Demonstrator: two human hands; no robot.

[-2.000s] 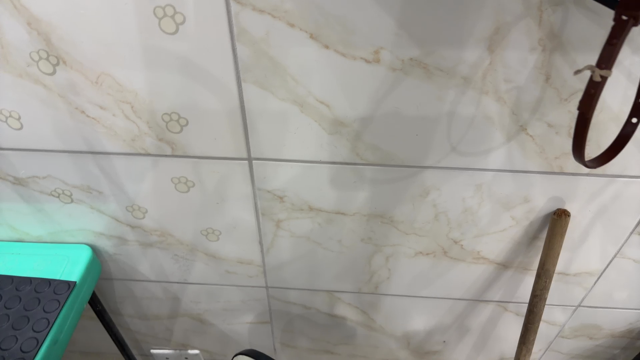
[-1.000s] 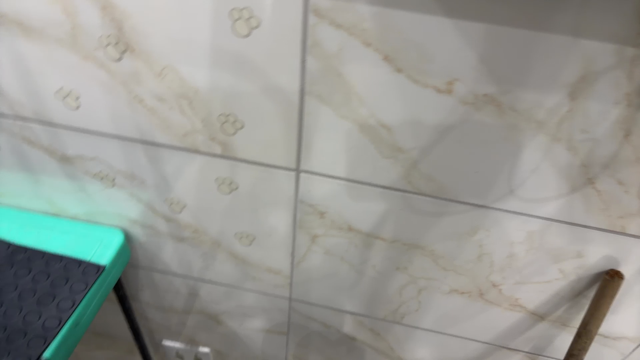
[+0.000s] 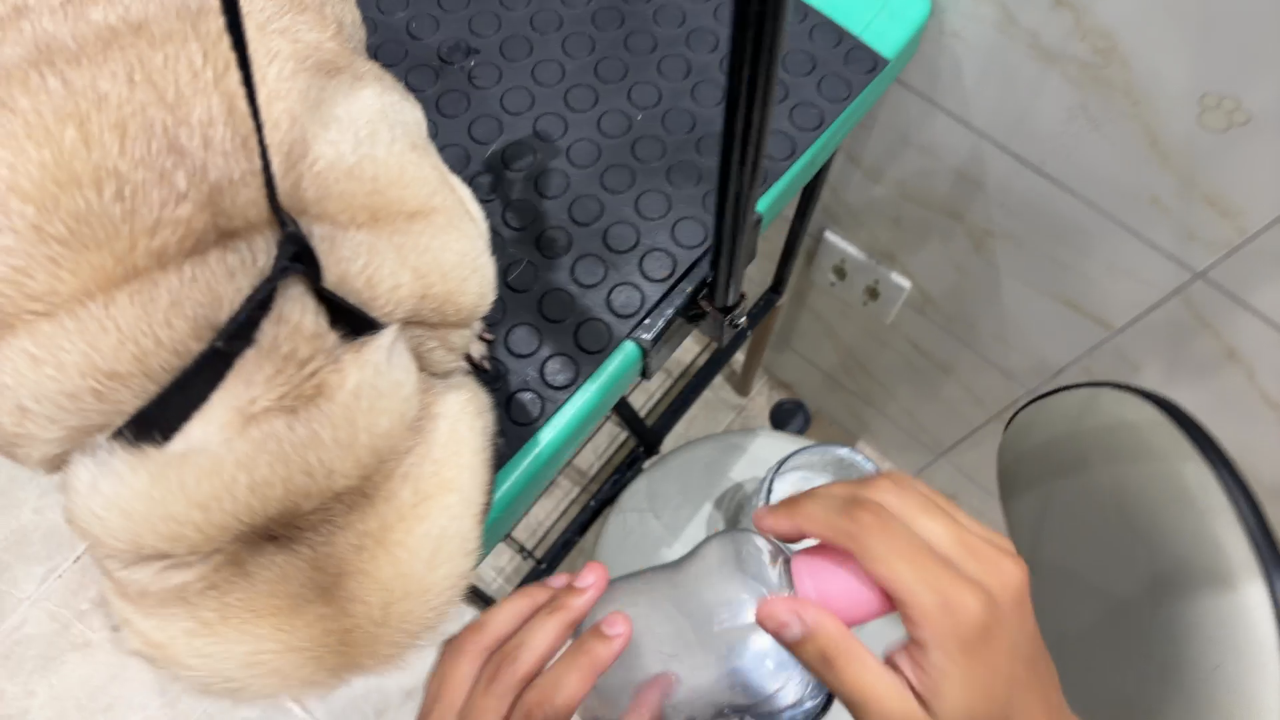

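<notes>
At the bottom of the head view, my left hand (image 3: 535, 640) rests with its fingers against the side of a shiny, translucent rounded container (image 3: 700, 625). My right hand (image 3: 920, 590) has thumb and fingers around a pink rounded part (image 3: 840, 585) at that container's end. Just behind my right fingers shows the rim of a clear round vessel (image 3: 820, 468). To the left, a dog with thick tan fur (image 3: 300, 520) is on a grooming table (image 3: 560, 440) with a black studded mat and green edge. A black strap (image 3: 215, 365) runs around the dog's body.
A black upright post (image 3: 745, 150) is clamped to the table's edge. Below it is a pale round seat or lid (image 3: 665, 510). At the right stands a grey rounded chair back or similar panel (image 3: 1120, 540) with a black rim. A wall socket (image 3: 865, 275) sits on the tiled wall.
The view has swung far from the tiled wall to the table. Both hands, the container and the dog are now in view; none showed in the earlier frames.
</notes>
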